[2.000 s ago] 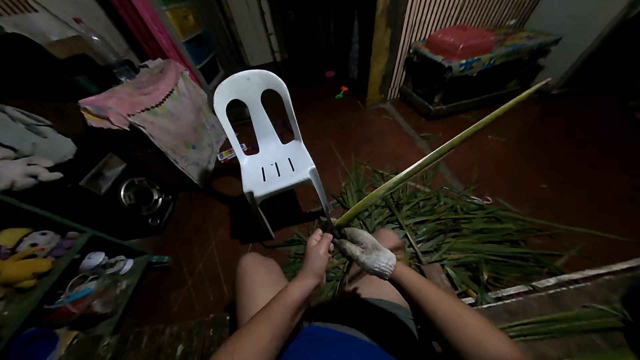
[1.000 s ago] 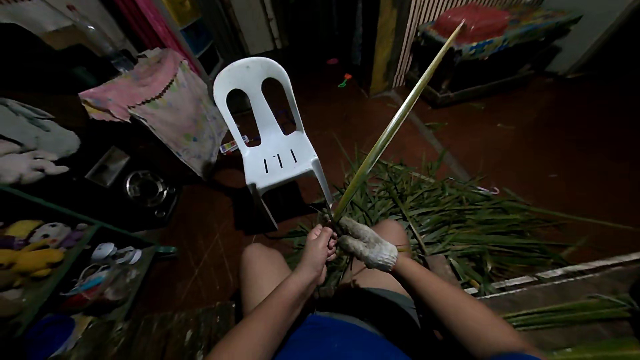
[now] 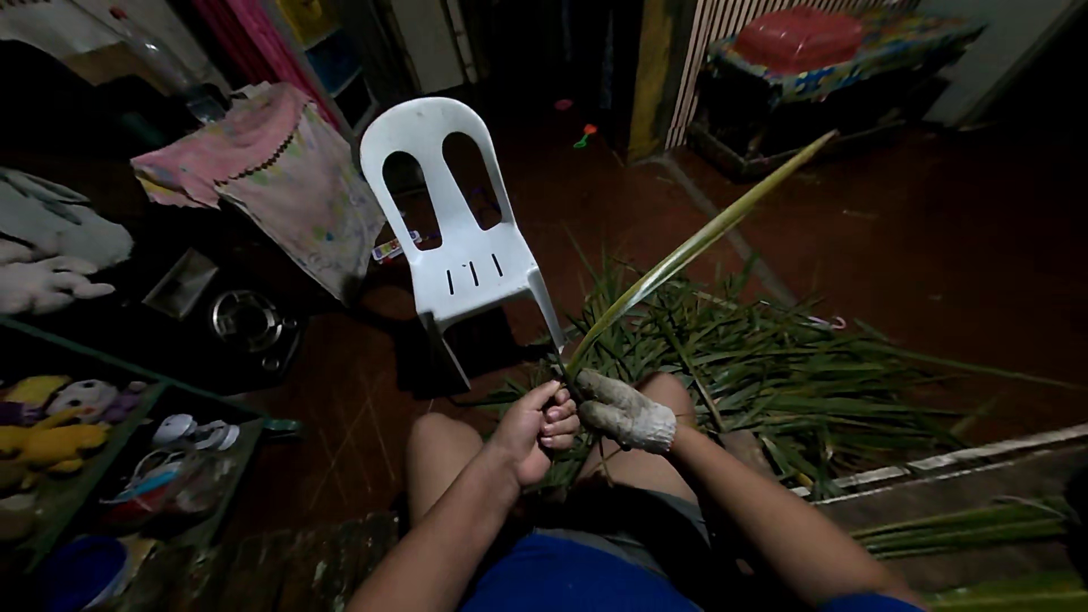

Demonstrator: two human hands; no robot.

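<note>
A long green-yellow palm leaf strip (image 3: 693,248) slants up and to the right from between my hands. My gloved right hand (image 3: 627,412) is closed around its lower end. Bare and curled, my left hand (image 3: 540,429) sits just left of the glove, its fingers closed on something dark and thin at the strip's base; what exactly it grips is hidden. Both hands are above my knees. Beneath and beyond them a pile of cut green leaves (image 3: 765,374) spreads over the floor.
A white plastic chair (image 3: 472,280) stands in front of my knees. At left are a shelf with toys (image 3: 161,408) and a draped pink cloth garment (image 3: 289,195). A red plastic basin (image 3: 799,38) rests on a covered table at the upper right. More long leaves (image 3: 960,531) lie at the lower right.
The leaf strip stood steeper one second ago and now leans further right, much as it did two seconds ago. Both hands remain together at its lower end.
</note>
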